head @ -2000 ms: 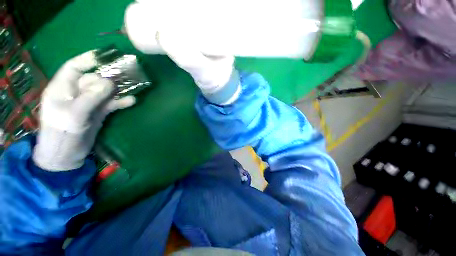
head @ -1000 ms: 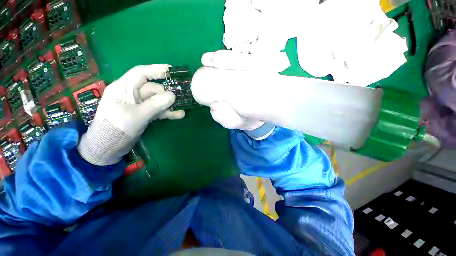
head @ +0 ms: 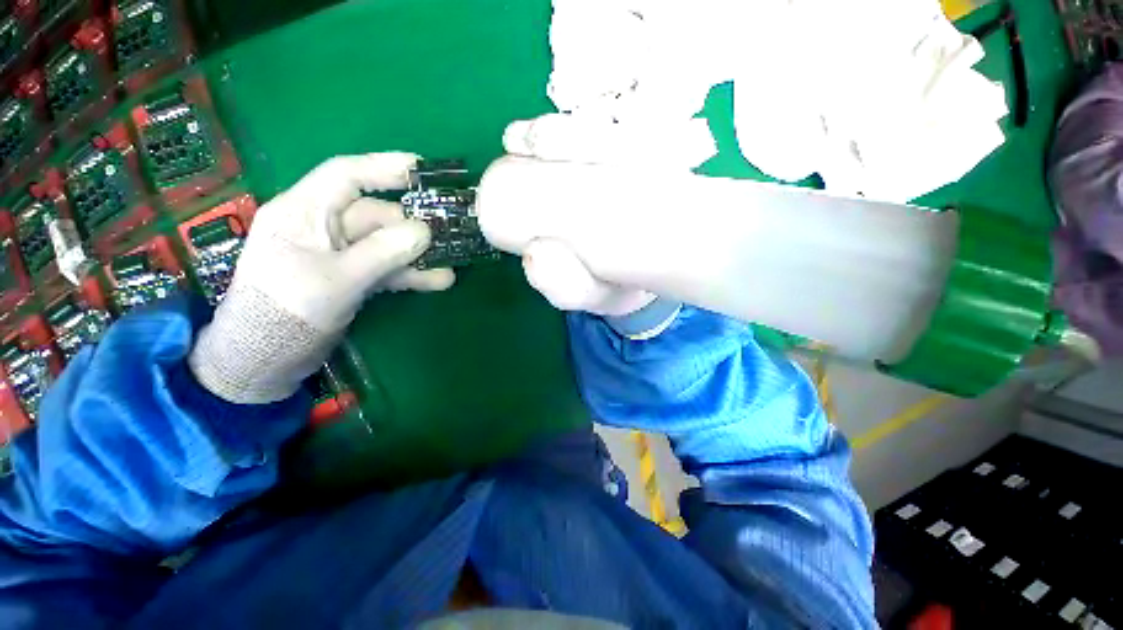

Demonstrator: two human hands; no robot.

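My left hand [head: 323, 265], in a white knit glove, pinches a small green circuit board [head: 453, 228] by its left side above the green mat. My right hand [head: 573, 281], also gloved, is wrapped around the narrow end of a milky-white dispensing bottle [head: 788, 261]. The bottle lies nearly level, with its green end cap [head: 995, 302] to the right. Its left end is at the board's right edge. The needle tip cannot be made out, so I cannot tell if it touches the board.
Clear trays with boards in red-lined pockets [head: 176, 142] cover the left side. A small white piece [head: 67, 251] lies among them. Crumpled white cloths [head: 862, 92] are at the far side. Another person's purple sleeve [head: 1090, 209] is at the right. Black boxes [head: 998, 529] stand lower right.
The view has shifted from two seconds ago, and the bottle's left end has come to the board's right edge. Since one second ago the bottle has moved very slightly right.
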